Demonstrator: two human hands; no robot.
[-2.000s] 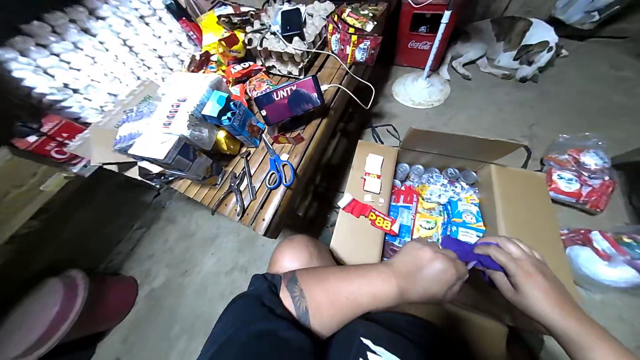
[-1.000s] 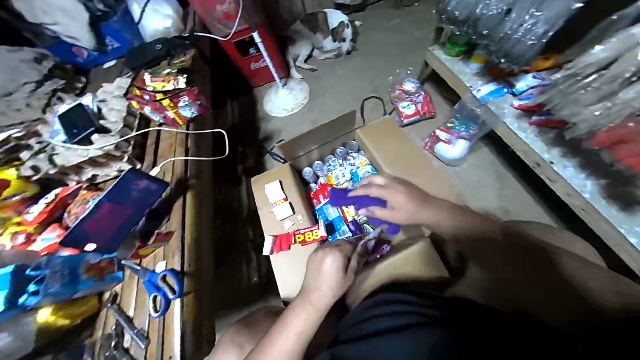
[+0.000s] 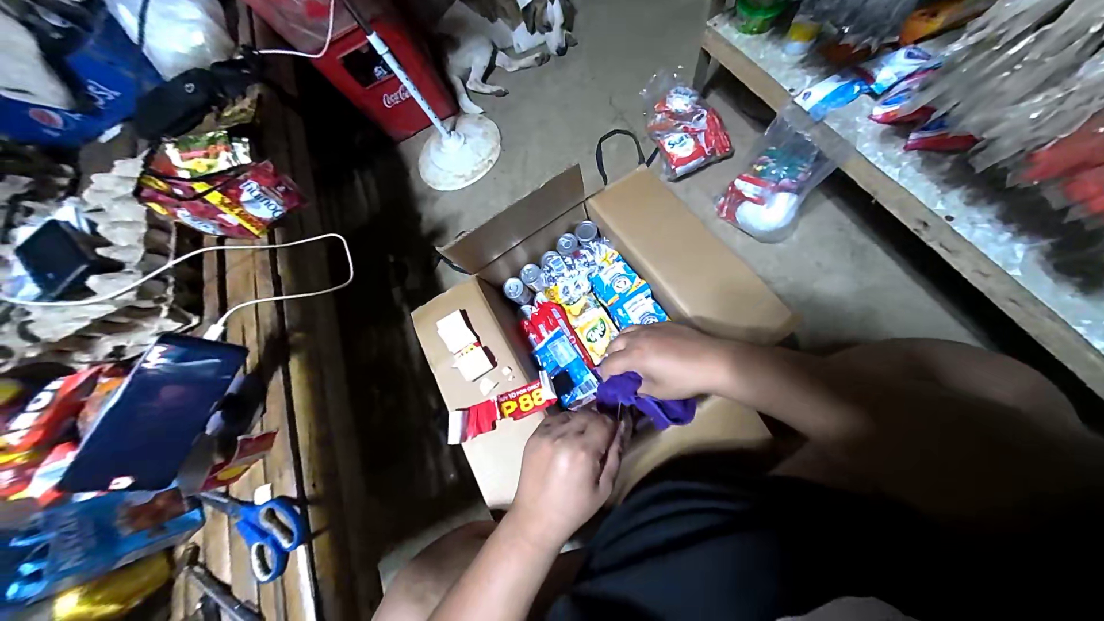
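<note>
An open cardboard box (image 3: 690, 259) stands on the floor before me. Inside are several cans (image 3: 517, 291), yellow packets (image 3: 593, 329), blue-and-white packets (image 3: 634, 297) and red packets (image 3: 545, 321). My right hand (image 3: 660, 362) has its fingers bent over a purple cloth-like item (image 3: 660, 410) at the near side of the box. Just left of it, my left hand (image 3: 573, 461) is at the near edge, fingers curled down; what they grip is hidden. Torn red cardboard with printing (image 3: 526, 400) and pale paper pieces (image 3: 466, 345) lie on the left flap.
A wooden bench at left (image 3: 323, 483) bears blue-handled scissors (image 3: 269, 530), a tablet-like device (image 3: 155, 414), a white cable (image 3: 345, 259) and snack packs (image 3: 224, 194). Beyond are a white stand base (image 3: 460, 152), a dog (image 3: 492, 47) and bagged goods (image 3: 687, 134). A shelf (image 3: 914, 203) stands right.
The view has swung toward the right. The purple item, earlier near both hands and then spread under my right hand, is now bunched lower at the near side of the box.
</note>
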